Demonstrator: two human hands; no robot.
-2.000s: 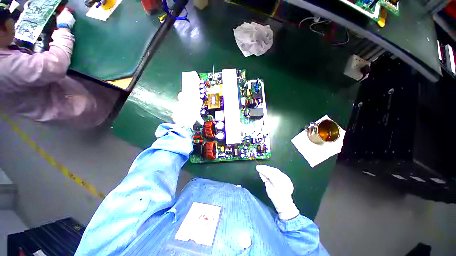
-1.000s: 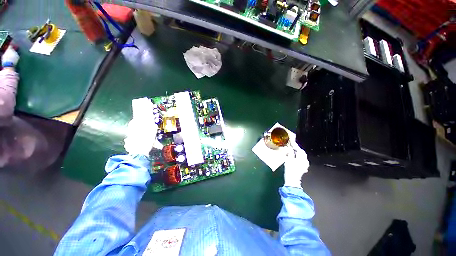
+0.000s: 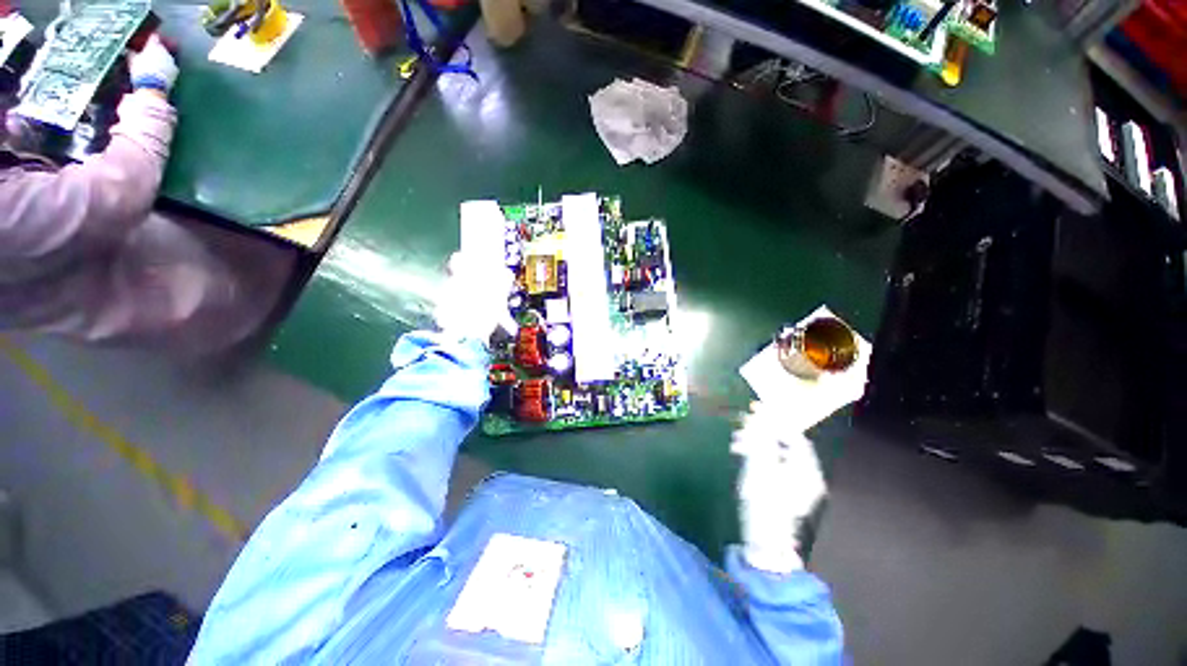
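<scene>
The green power supply board (image 3: 631, 401) lies on the green mat, with two long pale heatsinks, a yellow transformer and orange-red coils. My gloved left hand (image 3: 471, 302) is at the board's left edge, around the left heatsink. Glare merges glove and heatsink, so the fingers are unclear. My gloved right hand (image 3: 778, 471) is blurred, right of the board and just below the white paper sheet (image 3: 823, 401). Whether it holds a thin tool cannot be seen. The shiny metal cup (image 3: 794, 351) with amber liquid stands on the paper.
A crumpled white wipe (image 3: 639, 120) lies behind the board. A raised shelf (image 3: 1015, 165) with boards crosses the upper right. Black totes (image 3: 970, 299) stand right of the bench. A person in pink (image 3: 98, 208) works at the left bench, near another cup on paper.
My right hand went out to the cup and has come back a little below it. My left hand has stayed at the board's left edge. The camera view swung right, then back left.
</scene>
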